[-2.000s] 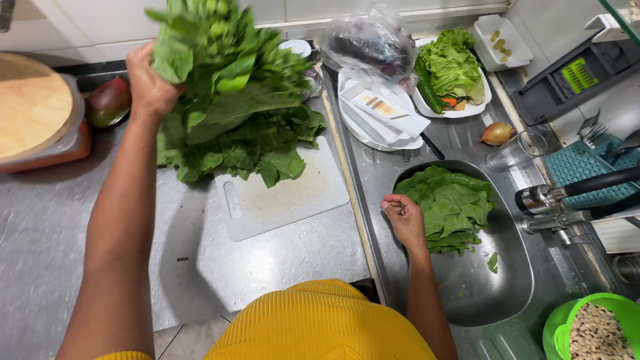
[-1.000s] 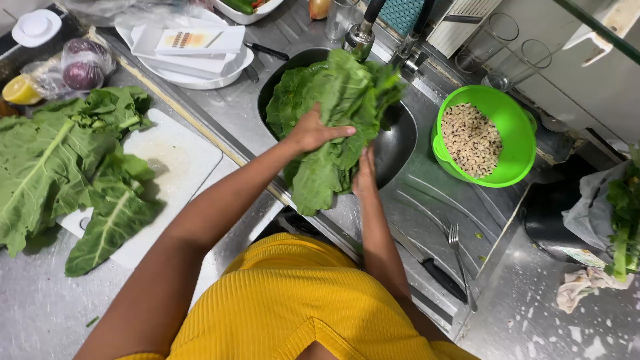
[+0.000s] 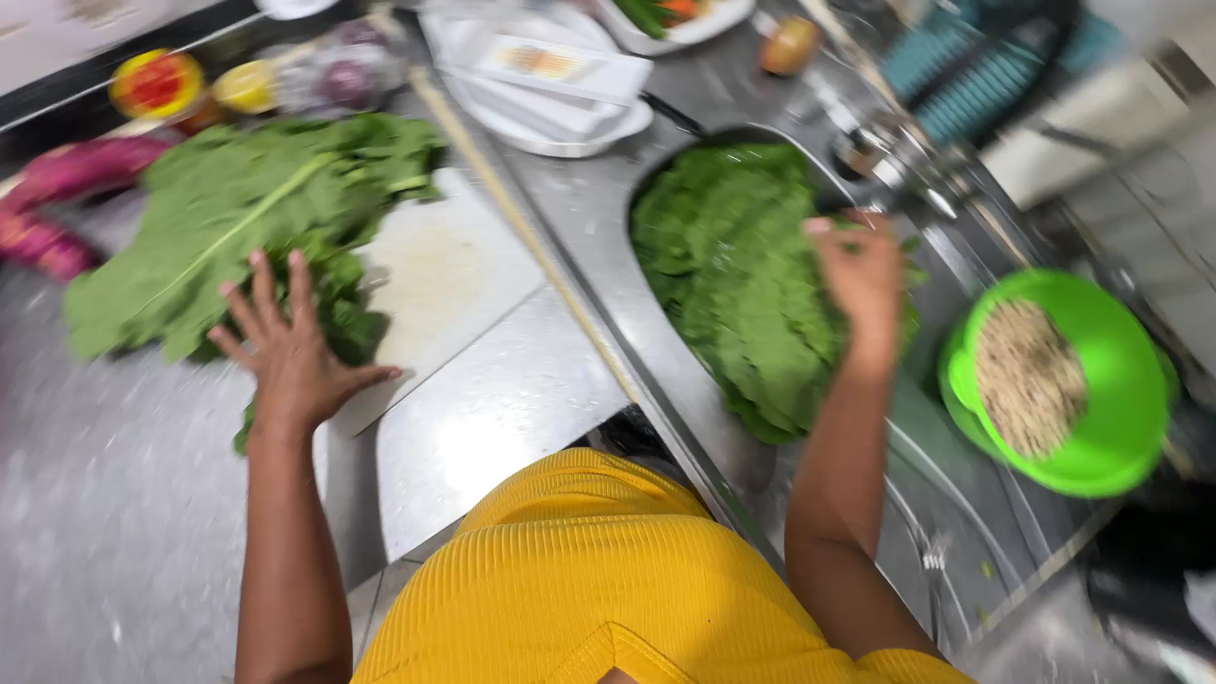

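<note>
My left hand [image 3: 290,356], fingers spread, rests against the near edge of large leafy greens [image 3: 218,237] that lie on the counter and partly over a white cutting board [image 3: 456,275]. More large green leaves [image 3: 741,285] fill the steel sink basin [image 3: 655,313]. At the right side of that pile is my right hand [image 3: 860,266], its fingers bent near the leaves; blur hides whether it grips anything.
Right of the sink stands a green colander [image 3: 1126,380] of beans. White dishes [image 3: 560,142] with a grater [image 3: 565,71] sit behind; an onion [image 3: 788,46] lies near the faucet [image 3: 888,166]. Purple sweet potatoes [image 3: 85,180], a lemon half [image 3: 245,87] and bagged red onions [image 3: 347,84] are at left.
My left hand has left the leaves at the sink and moved left to the greens by the board. The leaves both hands held up a second ago now lie in the basin.
</note>
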